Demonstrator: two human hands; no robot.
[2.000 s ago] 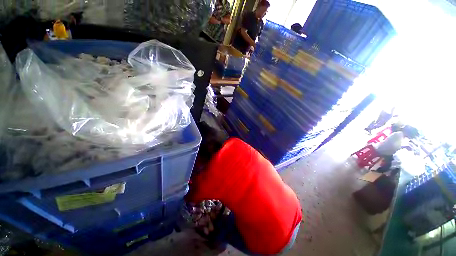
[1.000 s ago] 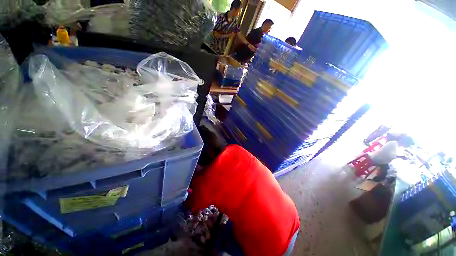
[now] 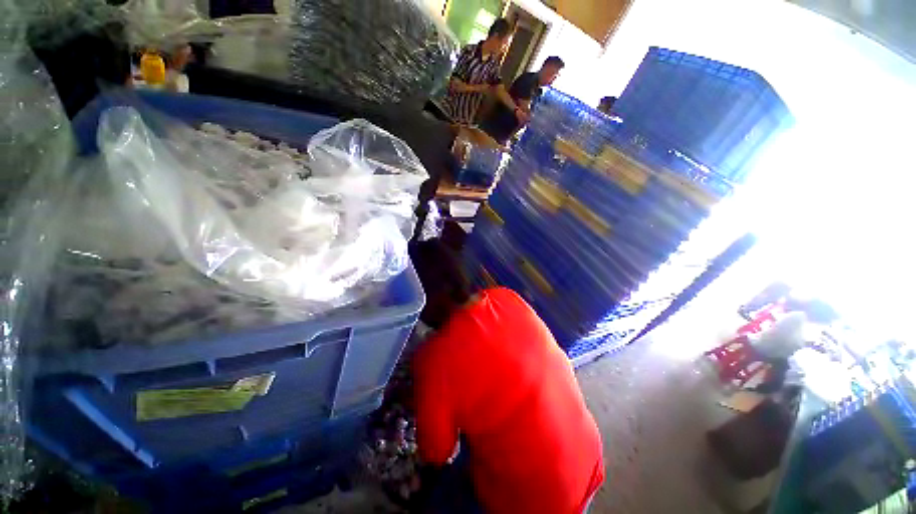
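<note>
Neither of my hands is in the picture. A blue crate (image 3: 291, 366) with a yellow-green label stands nearest, at the left, on top of other blue crates. A clear crinkled plastic bag (image 3: 226, 251) lies open inside it, over many small grey-white parts (image 3: 151, 306). Just right of the crate, a person in a red top (image 3: 507, 402) bends low beside more small parts (image 3: 392, 442) near the floor. That person's hands cannot be made out.
A tall stack of blue crates (image 3: 573, 201) with yellow bands stands behind the bending person. Several people (image 3: 477, 85) are at the back. Red stools (image 3: 738, 356) and a green-topped bench (image 3: 793, 452) with blue crates are at the right. Clear film hangs at the left edge.
The near crate and background have shifted slightly right and down in view. The person in red has an arm lower, toward the small parts, and the head is turned more downward.
</note>
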